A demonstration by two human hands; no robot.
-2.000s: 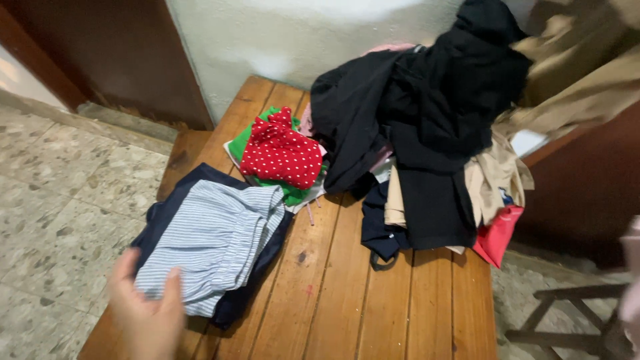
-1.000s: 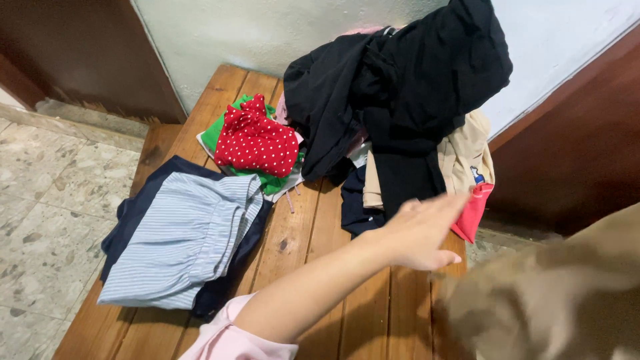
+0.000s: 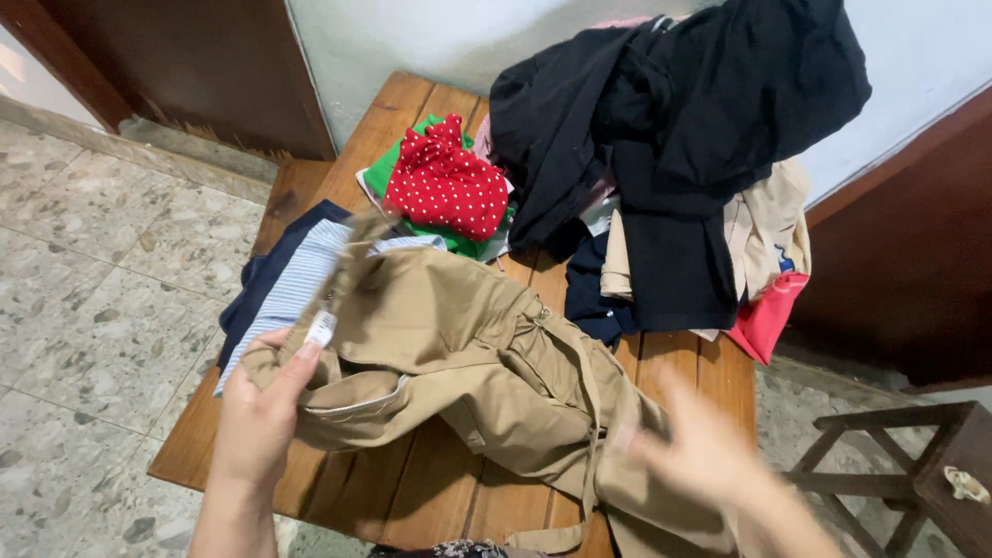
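A pair of khaki cargo trousers (image 3: 465, 356) with a zip pocket and a hanging strap lies across the front of the wooden table. My left hand (image 3: 267, 395) grips the waistband at its left end, thumb beside a small white label. Blurred by motion, my right hand (image 3: 690, 442) is over the right part of the trousers with its fingers spread; whether it touches the cloth is unclear. Partly under the khaki cloth are a blue-and-white striped garment (image 3: 287, 287) and a navy garment (image 3: 252, 291).
The wooden slatted table (image 3: 666, 364) also bears a red polka-dot cloth (image 3: 449, 186) on green fabric, and a heap of black garments (image 3: 690, 101) over beige clothes (image 3: 767, 217) and a red piece (image 3: 767, 314). A dark wooden stool (image 3: 930, 457) stands at lower right, a wall behind.
The khaki trousers, at the lower right edge one second ago, now lie across the table front with my left hand on them. My right hand has moved from near the red piece.
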